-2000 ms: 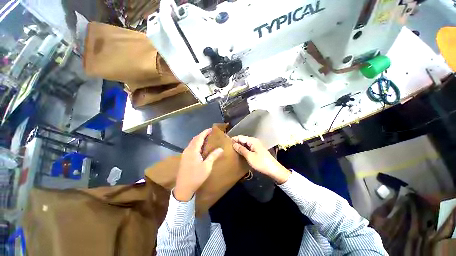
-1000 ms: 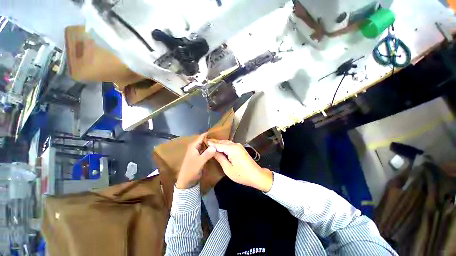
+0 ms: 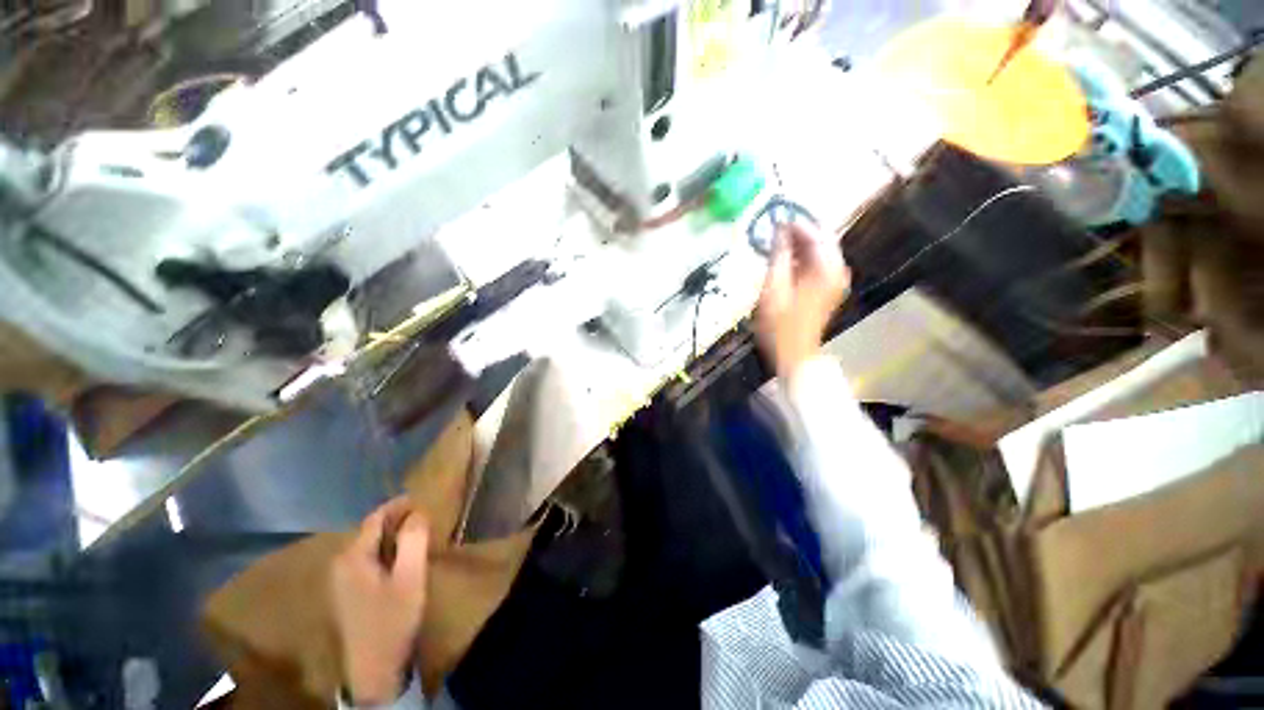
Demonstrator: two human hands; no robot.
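The brown bag point(image 3: 471, 590) hangs in front of me at the lower left, with a pale stiff sheet point(image 3: 524, 441) beside its raised corner. My left hand point(image 3: 377, 590) pinches the bag's edge, fingers curled. My right hand point(image 3: 801, 289) is off the bag, stretched to the upper right over the machine table, blurred. Its fingertips are at a teal ring-shaped item point(image 3: 771, 222) and partly cover it; whether they grip it cannot be told. The white sewing machine head point(image 3: 458, 139) is above, its needle area point(image 3: 264, 298) at the left.
A green object point(image 3: 735, 189) is on the machine near the teal item. The white table point(image 3: 624, 326) has a rough front edge. An orange disc point(image 3: 987, 90) is at the upper right. Brown pieces with white sheets point(image 3: 1157, 451) lie at the right. A side table's edge point(image 3: 180, 486) is at the left.
My right hand has left the bag and moved to the upper right, to the teal item. My left hand still holds the bag. The view has turned to the right.
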